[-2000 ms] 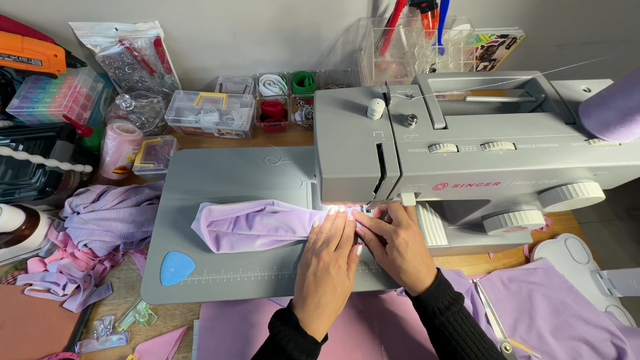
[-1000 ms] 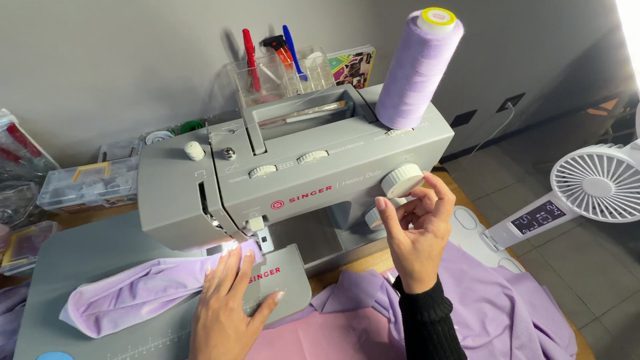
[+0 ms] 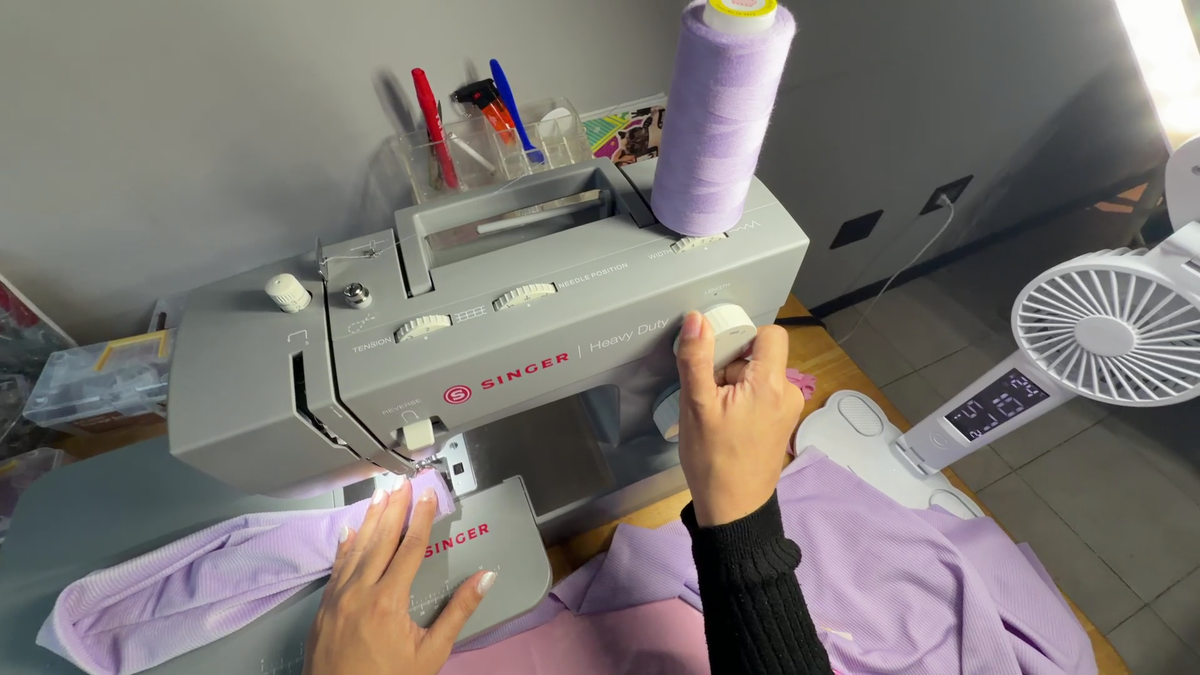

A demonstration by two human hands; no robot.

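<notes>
My left hand lies flat, fingers spread, its fingertips pressing the end of a folded lilac ribbed fabric piece by the presser foot of a grey Singer Heavy Duty sewing machine. The fabric stretches left over the grey extension table. On the machine's front right, my right hand grips the upper white dial between thumb and fingers. A second dial is partly hidden behind that hand. A large cone of lilac thread stands on top. The needle tip cannot be made out.
A white fan with a lit display stands on the right, beside more lilac fabric. Pink material lies in front. Behind the machine is a clear organizer with pens and tools; a clear plastic box sits at the left.
My right hand has left the fabric by the presser foot, where it was two seconds ago, and has closed on the upper dial. My left hand stays on the fabric. The view has swung right.
</notes>
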